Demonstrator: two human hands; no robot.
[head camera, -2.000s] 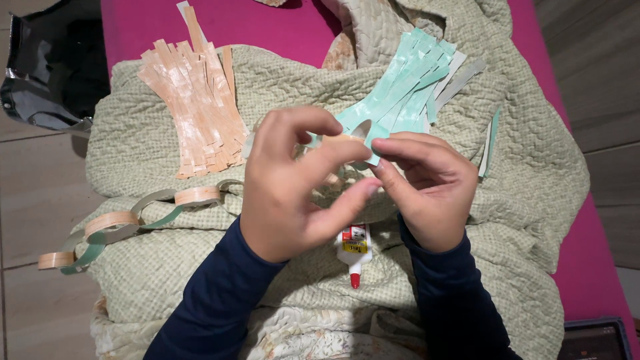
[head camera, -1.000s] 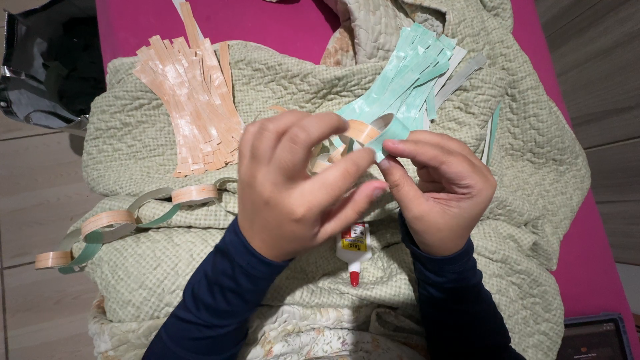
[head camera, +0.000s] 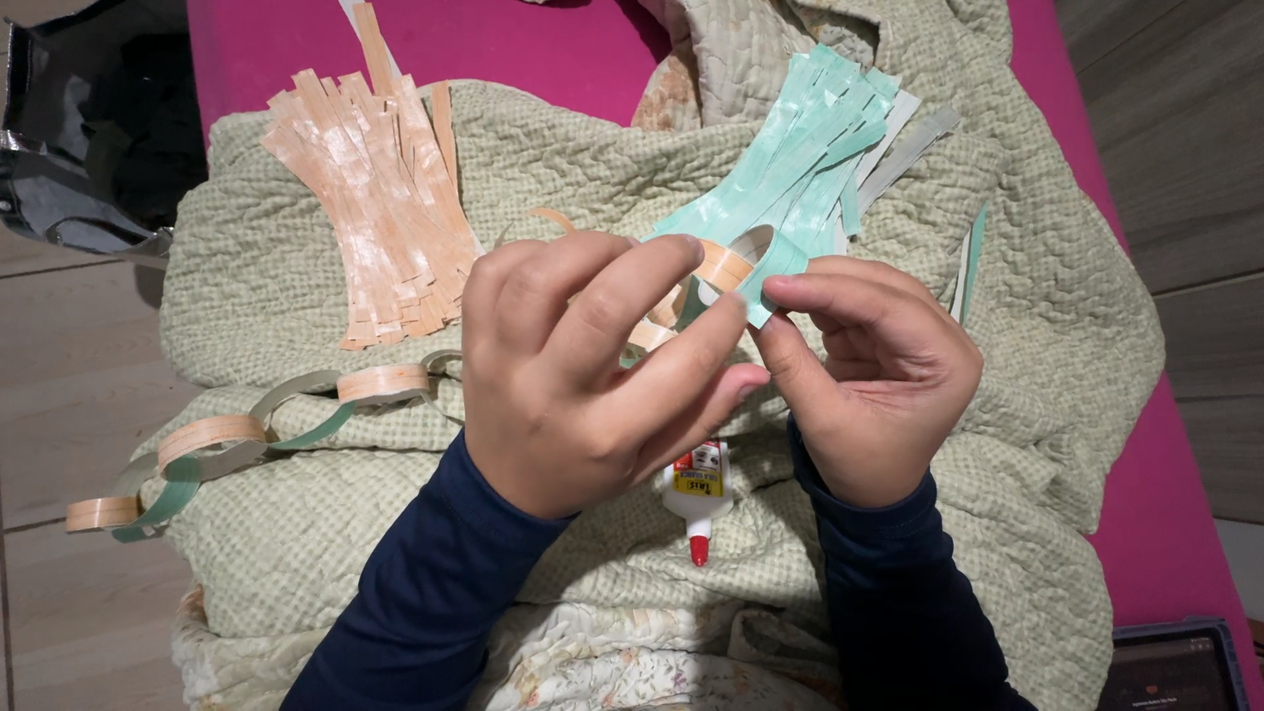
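Between finger and thumb, my right hand (head camera: 869, 365) pinches the overlapped end of a mint-green paper loop (head camera: 778, 265). That loop passes through an orange paper ring (head camera: 723, 267). My left hand (head camera: 602, 365) is beside it, fingers spread, its index fingertip over the orange ring and another fingertip close to the green strip; whether it grips anything is unclear. More rings of the paper chain (head camera: 212, 434) lie to the left, partly hidden behind my left hand. A white glue bottle (head camera: 699, 494) with a red cap lies below my hands.
Orange paper strips (head camera: 380, 207) are piled at the upper left and green strips (head camera: 790, 158) at the upper right, on a rumpled green quilt (head camera: 1027, 395). A dark shiny bag (head camera: 69, 197) stands at the far left. At the lower right corner is a tablet (head camera: 1175, 667).
The green strip now shows as a rounded loop at my right fingertips, more visible than two seconds ago. My right hand still pinches its end, while my left fingers have shifted slightly around it.
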